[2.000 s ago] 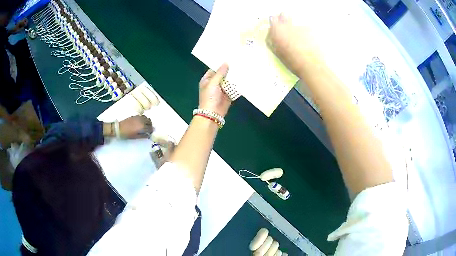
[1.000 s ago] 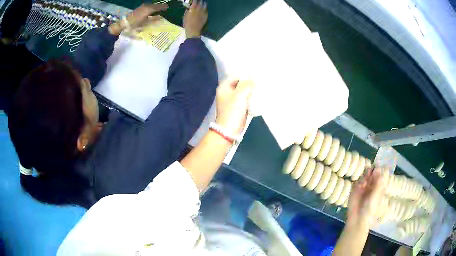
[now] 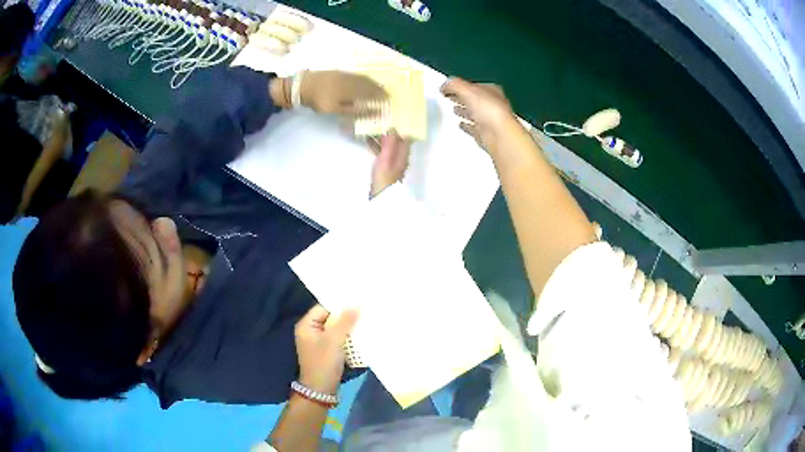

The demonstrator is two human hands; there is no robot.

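My left hand (image 3: 322, 346) is at the lower middle and grips the edge of large white sheets (image 3: 415, 291). A small dotted sticker sheet (image 3: 353, 351) shows by its fingers, and a yellow edge shows under the white sheets. My right hand (image 3: 481, 113) is at the right edge of the white work mat (image 3: 309, 159) on the bench. Its fingers are apart and nothing shows in it; whether it touches the mat is unclear.
A person in dark clothes (image 3: 256, 327) sits at left, handling a yellow sheet (image 3: 408, 101). Cream shells (image 3: 706, 331) stand in rows at right. Wired sub-assemblies (image 3: 190, 31) line the upper left. A shell (image 3: 602, 122) lies on the green conveyor.
My left hand has moved down and left with the white sheets. My right hand has gone from the shell rows up to the mat's edge. The other person's hands have moved down.
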